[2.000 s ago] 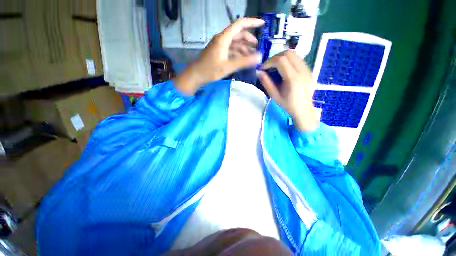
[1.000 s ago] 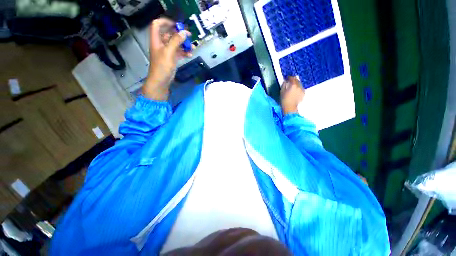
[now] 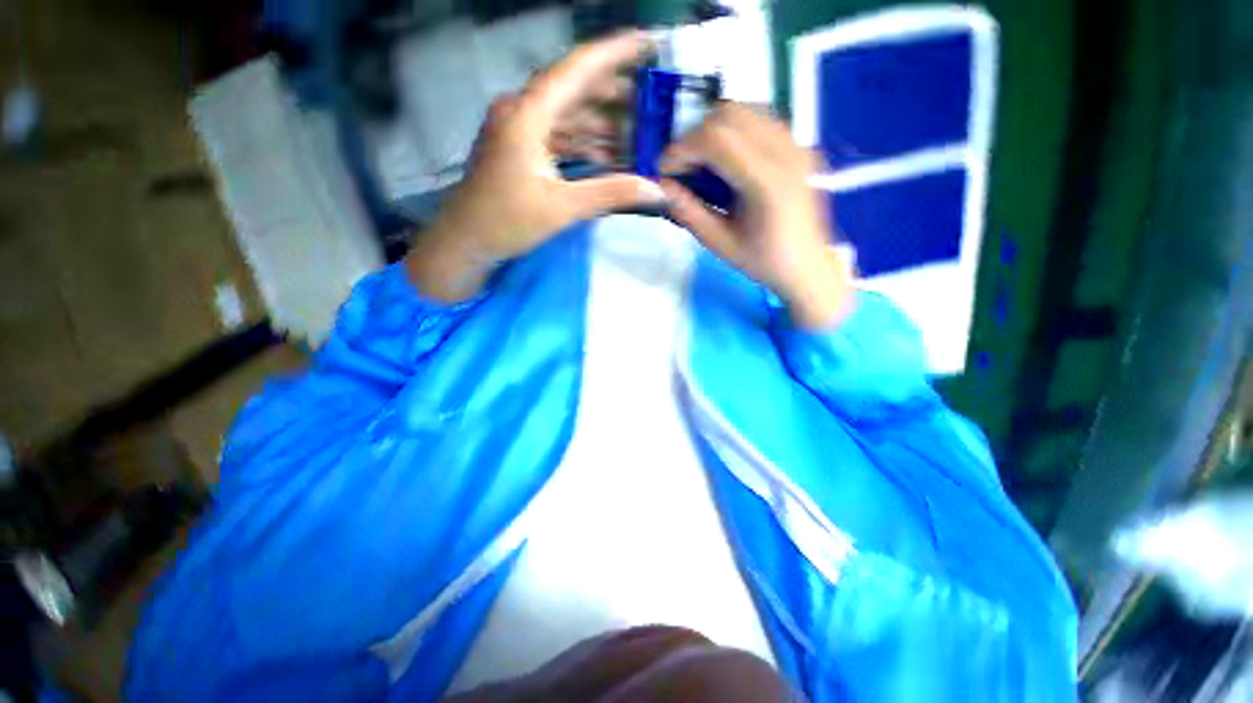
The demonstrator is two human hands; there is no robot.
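Observation:
A dark-blue glossy block (image 3: pixel 658 121) stands upright between my two hands at the machine's front; the frame is blurred. My left hand (image 3: pixel 557 158) is left of it, fingers curved around it, the thumb reaching its lower end. My right hand (image 3: pixel 756 192) is on its right, thumb and fingertips close together at its lower end. Whether each hand grips the block or a smaller piece is not clear. The white tray (image 3: pixel 984 179) with two sections of blue parts lies right of my right hand.
The green conveyor (image 3: pixel 1044 261) runs along the right, with loose blue parts beside the tray. Off-white stacked sheets (image 3: pixel 282 206) stand at the left, brown cartons (image 3: pixel 96 261) beyond them. A whitish plastic bag (image 3: pixel 1195 549) is at the far right.
My right hand has left the tray and come up to my left hand. My left hand has moved right with the blue part. The view has turned and blurred.

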